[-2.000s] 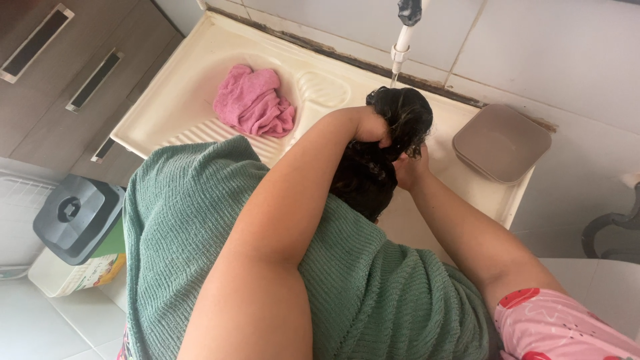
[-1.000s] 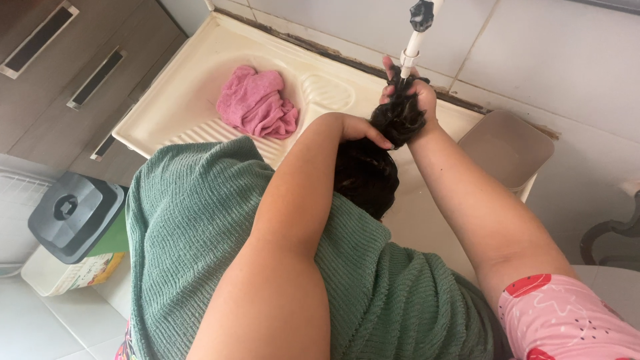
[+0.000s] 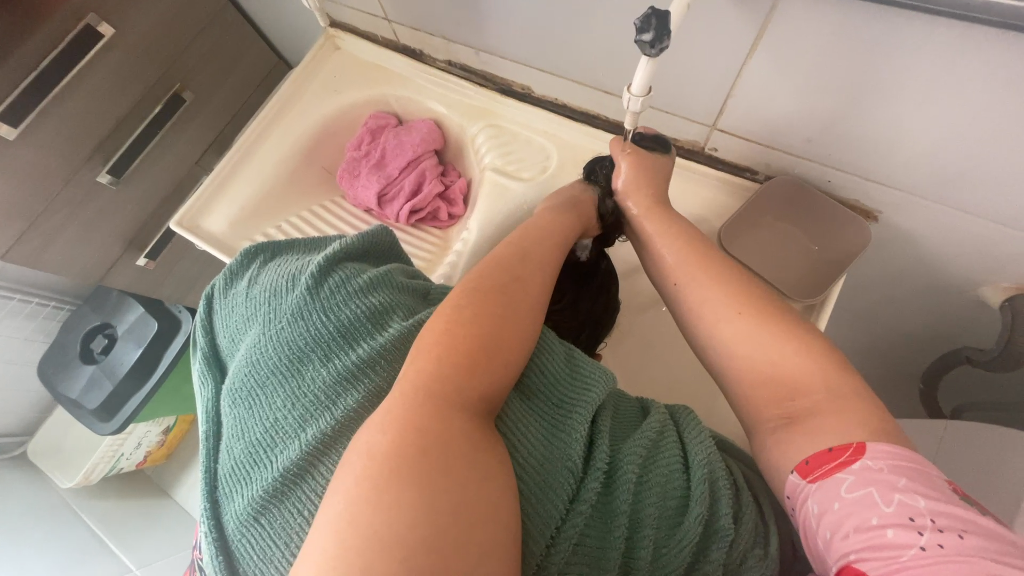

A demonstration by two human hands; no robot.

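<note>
A person leans over the cream laundry sink, back covered by a green ribbed towel. Their dark wet hair hangs forward and is gathered up toward the white faucet. My right hand is closed around the hair's end just under the spout. Against the hair, lower and to the left, lies my left hand, gripping a lock; its fingertips are partly hidden. A thin stream of water shows at the spout.
A pink cloth lies in the sink's ribbed washboard basin. On the right edge stands a brown plastic basin. Drawers with metal handles are at upper left, above a grey-lidded green container. A dark pipe is at right.
My right hand, spread with hair in it under the faucet a second ago, has closed around the hair. The gathered hair is now stretched longer between both hands.
</note>
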